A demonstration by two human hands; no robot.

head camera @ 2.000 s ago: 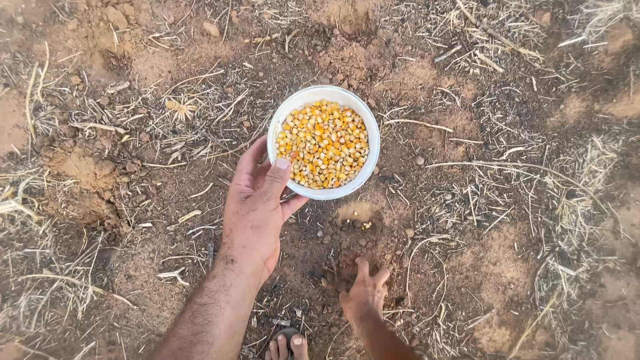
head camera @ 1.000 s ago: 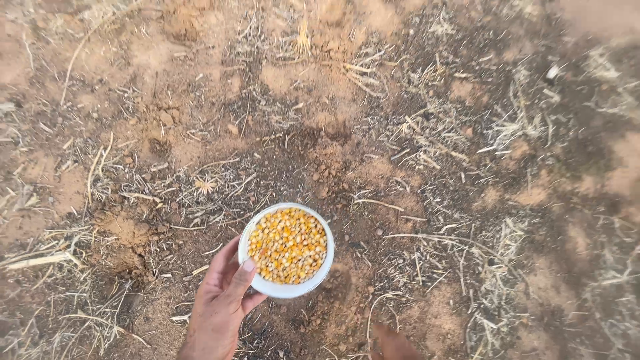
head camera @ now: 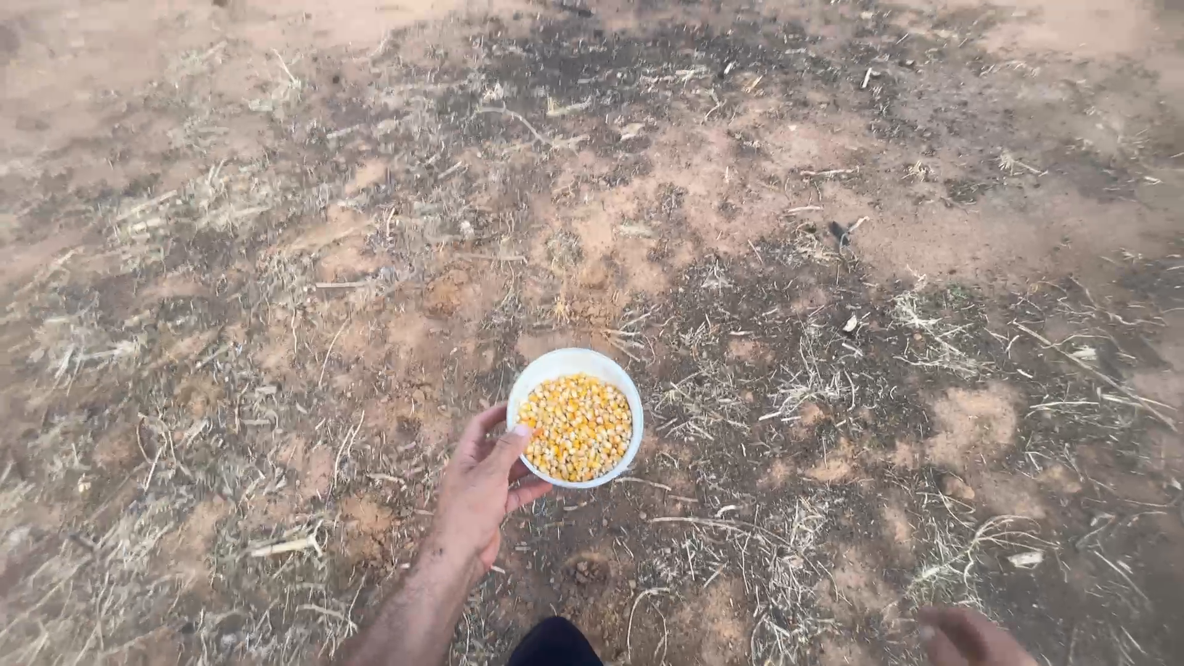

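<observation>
My left hand (head camera: 481,490) grips a round white plastic bowl (head camera: 636,407) by its left side, thumb over the rim and fingers beneath. Yellow and pale maize kernels (head camera: 578,430) lie inside the bowl, which is held above the soil. At the bottom right edge, my right hand (head camera: 971,638) is partly in view and blurred, away from the bowl and over the ground; whether its fingers hold anything cannot be told.
Reddish-brown soil (head camera: 721,194) is strewn with dry straw and stalks (head camera: 287,546). A dark patch of ground (head camera: 601,55) lies at the far side. A dark rounded knee or shoe (head camera: 555,645) shows at the bottom edge.
My right hand, low at the soil near a few kernels two seconds ago, has come away to the right. The left hand still holds the bowl. The view has tilted up and farther ahead.
</observation>
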